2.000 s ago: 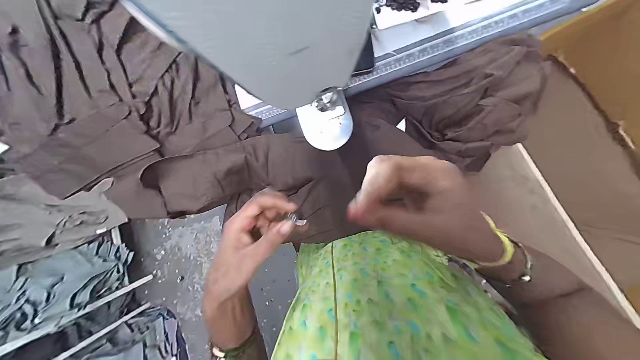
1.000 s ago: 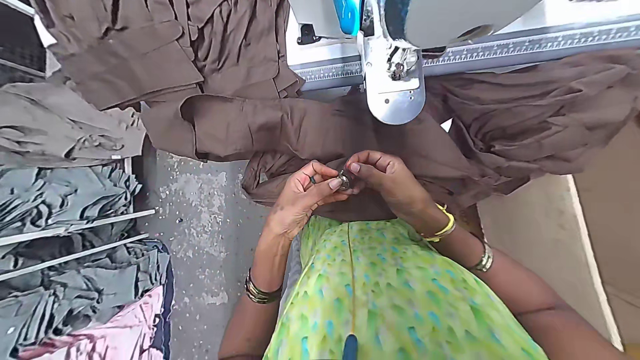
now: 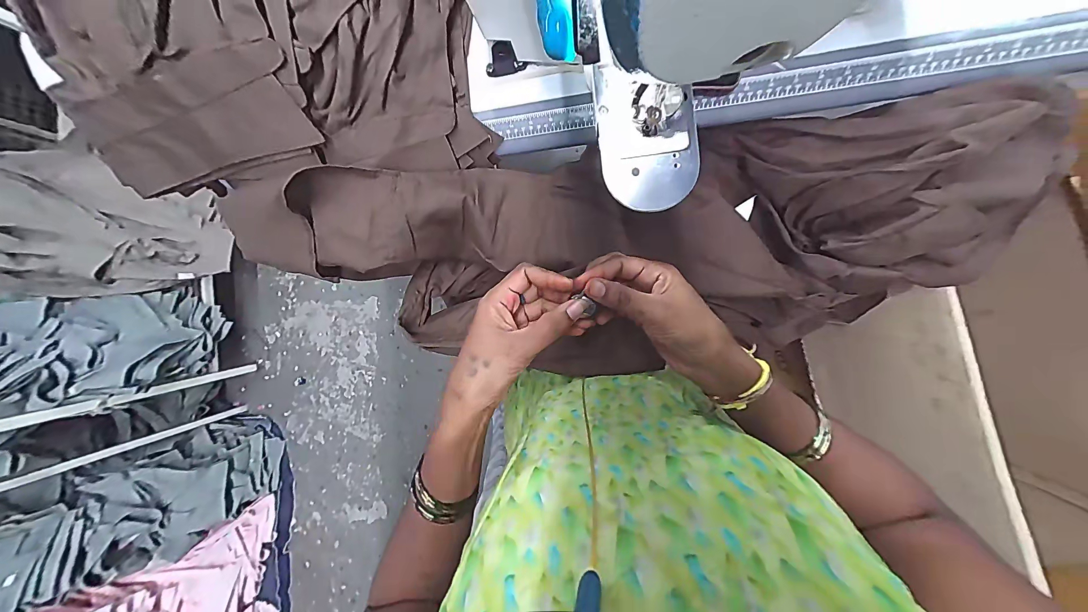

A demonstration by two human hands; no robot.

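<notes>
My left hand (image 3: 518,327) and my right hand (image 3: 650,306) meet over my lap, fingertips together around a small metal part (image 3: 585,304), perhaps a bobbin or its case; the fingers partly cover it. My left thumb and fingers grip it, and my right thumb and index finger pinch at its edge. Beneath and beyond my hands lies a brown fabric garment piece (image 3: 510,212). Ahead is the free arm (image 3: 648,183) of a sewing machine (image 3: 731,34), which rests above the brown cloth. The presser foot area (image 3: 653,110) shows at its end.
Piled brown fabric (image 3: 374,85) lies at the upper left, grey and green-grey garments (image 3: 102,340) and pink cloth (image 3: 204,552) at the far left beside two pale rods (image 3: 127,397). A ruler-marked table edge (image 3: 850,81) runs behind the machine arm. Cardboard (image 3: 918,382) stands at the right.
My hands, apart two seconds ago, have come together around the small metal part. The view has shifted, showing more of the left side. Since one second ago the hands have stayed together.
</notes>
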